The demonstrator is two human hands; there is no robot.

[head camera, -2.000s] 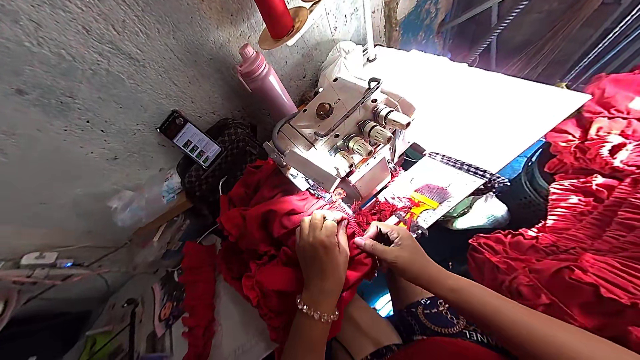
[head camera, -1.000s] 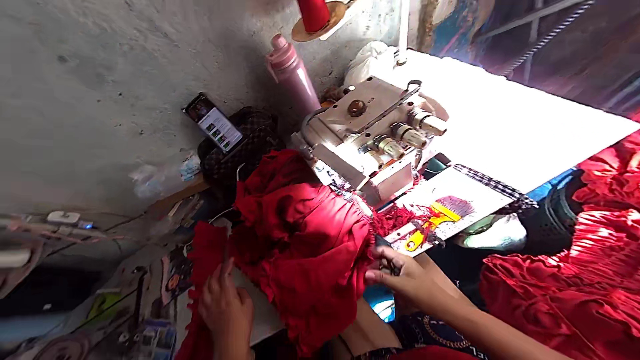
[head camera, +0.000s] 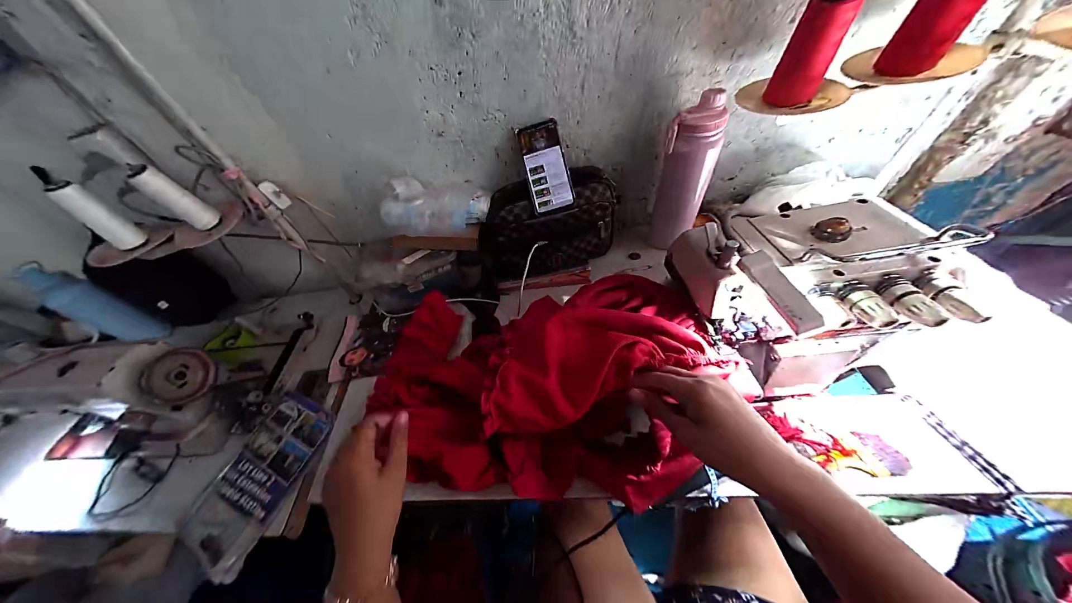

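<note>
Gathered red fabric (head camera: 553,377) lies bunched in front of an overlock sewing machine (head camera: 804,276), its right side close to the needle area. My right hand (head camera: 703,410) rests on the fabric's right part with fingers curled at a ruffled edge; whether they pinch it is hidden. At the fabric's left edge is my left hand (head camera: 373,452), thumb and forefinger brought near each other at the red cloth; a firm hold cannot be made out. Red thread cones (head camera: 808,54) stand on holders above the machine.
A pink bottle (head camera: 691,167), a phone (head camera: 546,167) leaning on a checked bag (head camera: 548,222), and a white cable are behind the fabric. On the left stand another sewing machine (head camera: 109,377) and a printed booklet (head camera: 276,456). Red thread scraps (head camera: 816,440) lie at right.
Both hands were together at the fabric by the machine; the left has moved away to the left. The fabric is spread farther left. The view has swung left.
</note>
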